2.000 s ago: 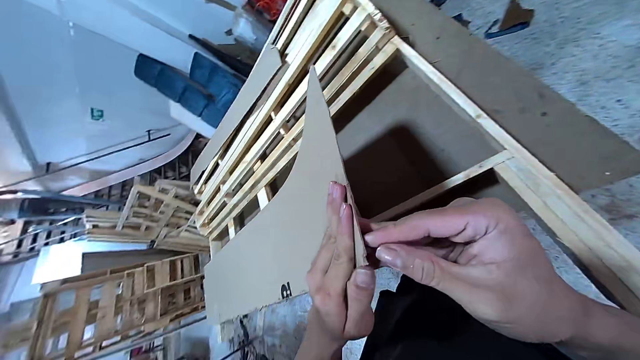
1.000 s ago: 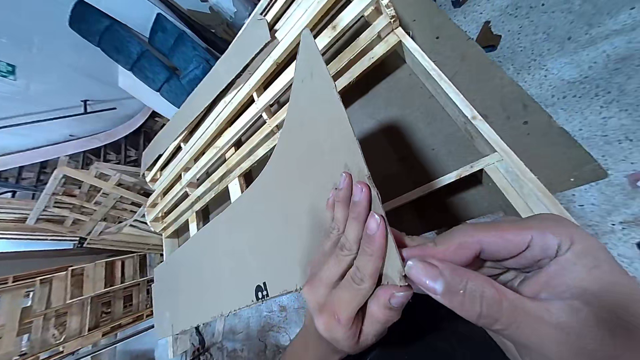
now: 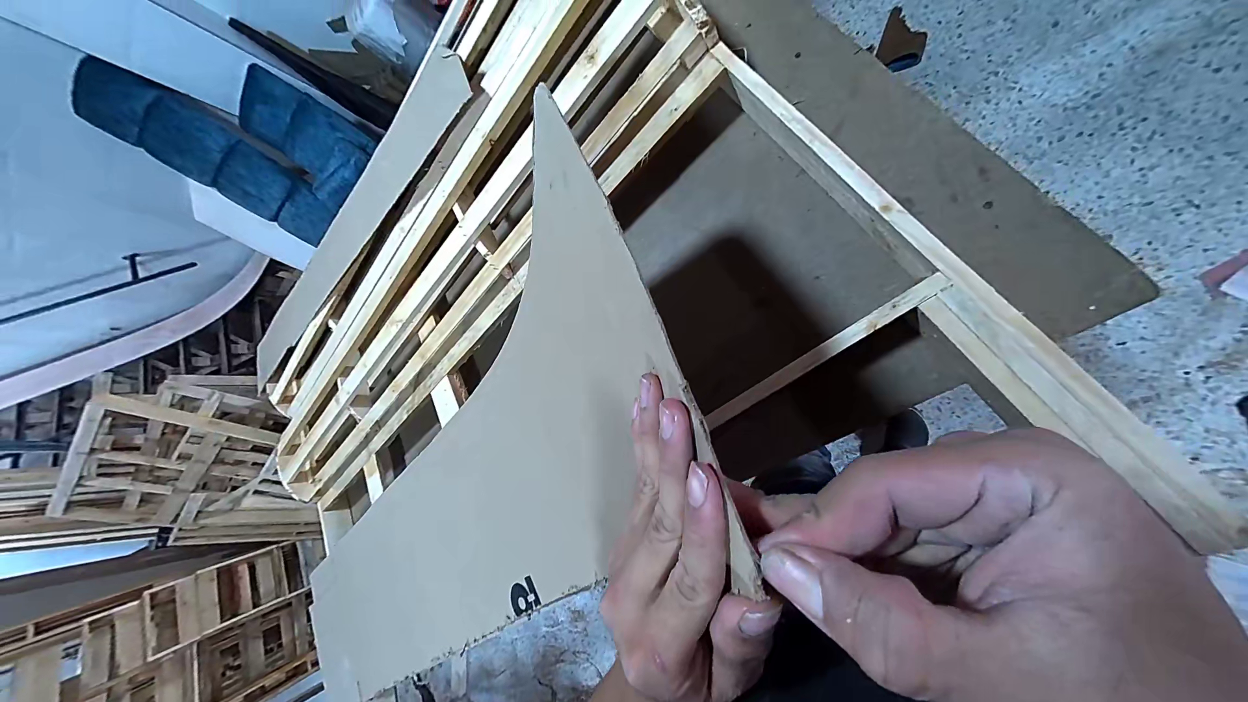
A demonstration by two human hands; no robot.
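A large curved cardboard panel (image 3: 546, 390) with a pointed upper tip and a black printed mark stands tilted at the centre. My left hand (image 3: 682, 556) holds its lower right part, fingers flat on the broad face and thumb at the end of the edge. Thumb and forefinger of my right hand (image 3: 907, 565) are pinched together at that same lower corner; whether something thin is between them cannot be told. Behind the panel lies a pale wooden frame (image 3: 819, 346) with close-set slats on its left side.
A second cardboard piece (image 3: 380, 214) leans along the slats. More cardboard (image 3: 926, 166) lies on the speckled floor (image 3: 1121, 117) under the frame. Blue upholstered cushions (image 3: 214, 146) are at upper left, and stacked wooden frames (image 3: 175, 448) stand at left.
Both hands stay at the panel's lower right edge, the right still pinching there. The view has shifted, and the panel fills more of it than two seconds ago.
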